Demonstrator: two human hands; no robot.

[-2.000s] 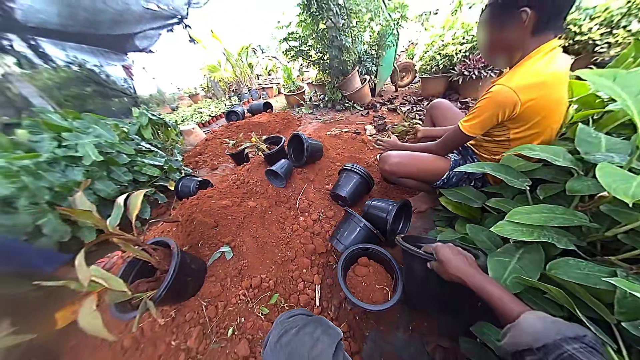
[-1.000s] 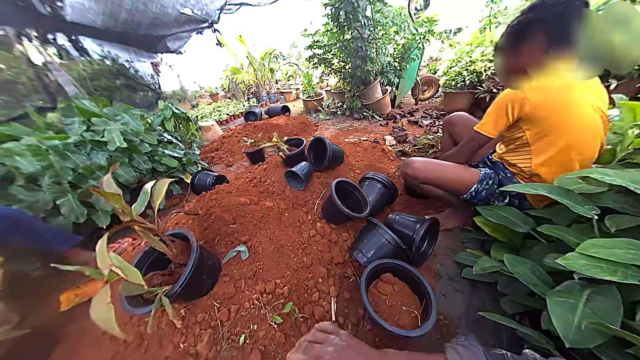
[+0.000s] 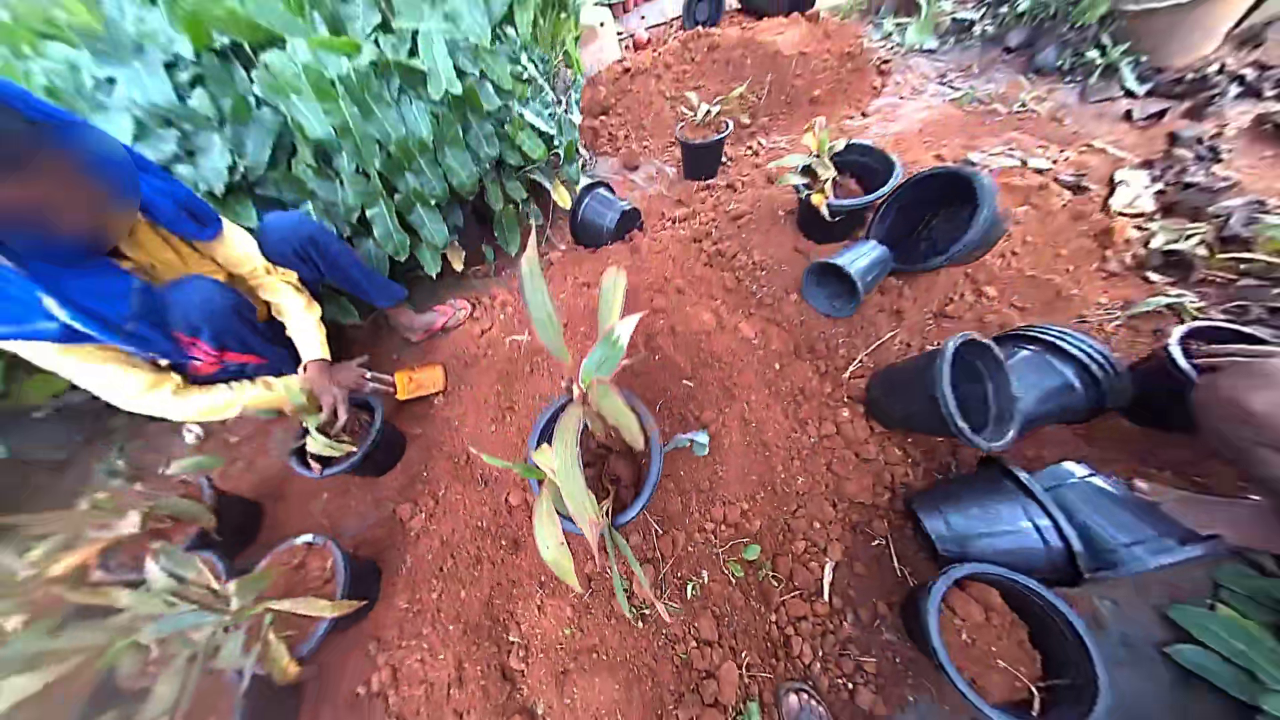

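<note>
Neither my left hand nor my right hand can be made out. Nearest the middle, a black plastic pot holds soil and a long-leaved plant with green and yellowing leaves. Lower right, a black pot with red soil inside stands below several black pots lying on their sides, among them an empty one and an overturned one. Blurred bare skin shows at the right edge beside a black pot; it seems to be the seated person's leg, though this is unclear. A sandal tip shows at the bottom.
At left a crouching person in blue and yellow has hands at a potted plant, beside an orange object. More potted plants stand lower left. Broad-leaved greenery borders the mound of red soil.
The view has swung left and down. My right hand, on a black pot's rim two seconds ago and low over the soil one second ago, is no longer seen. The crouching person at left has come into view.
</note>
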